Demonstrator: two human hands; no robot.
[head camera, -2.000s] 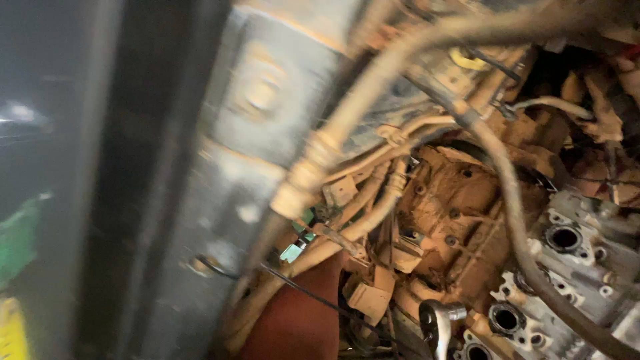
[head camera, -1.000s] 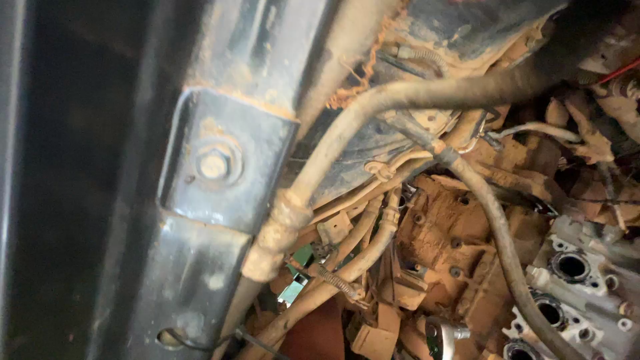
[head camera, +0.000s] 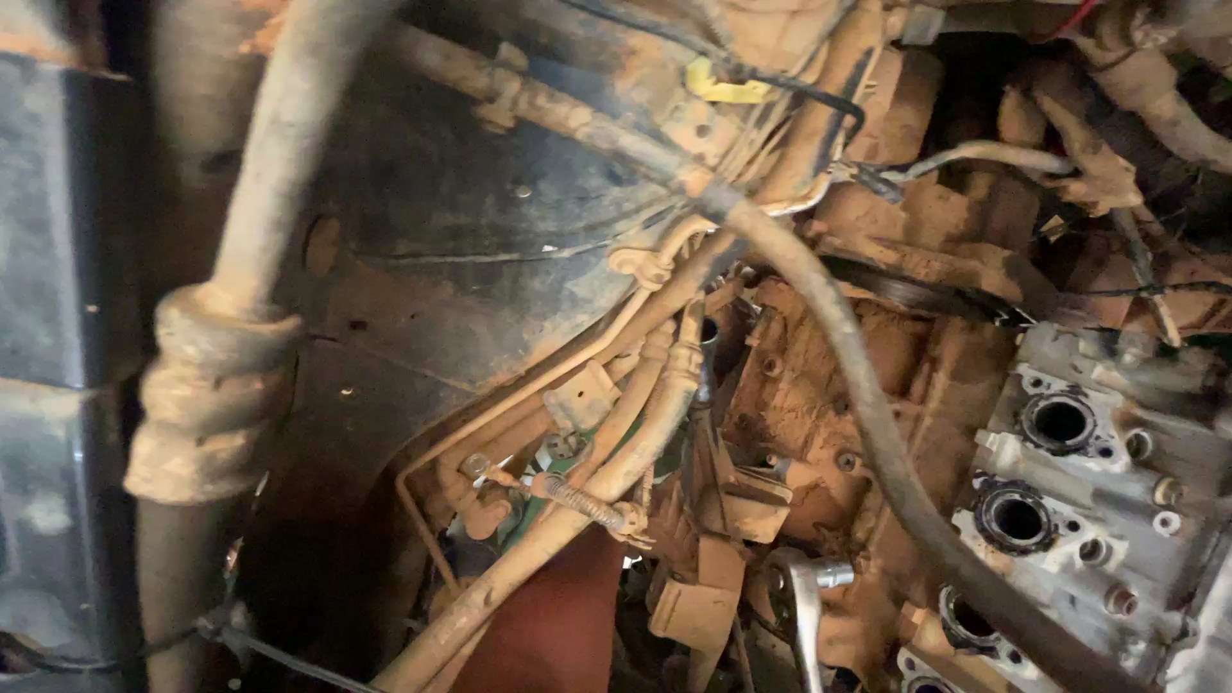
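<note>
Neither of my hands shows in the head view. A chrome ratchet wrench (head camera: 807, 616) stands out at the bottom, right of centre, its head beside dirt-covered metal brackets (head camera: 703, 587); its lower end is cut off by the frame edge. To the right lies a grey metal cylinder head (head camera: 1145, 500) with several round open ports. A reddish-brown surface (head camera: 549, 616), too unclear to name, shows at the bottom centre behind a muddy pipe (head camera: 577, 520).
A thick dusty hose (head camera: 847, 337) curves down across the engine bay. Another hose with a ribbed fitting (head camera: 212, 395) runs along the left, beside a dark metal frame rail (head camera: 58, 289). A small coil spring (head camera: 582, 500) and a thin black cable (head camera: 289, 659) sit lower down.
The view has moved in closer and to the right; the bolted plate on the frame rail, seen earlier, is out of view. No hand movement shows.
</note>
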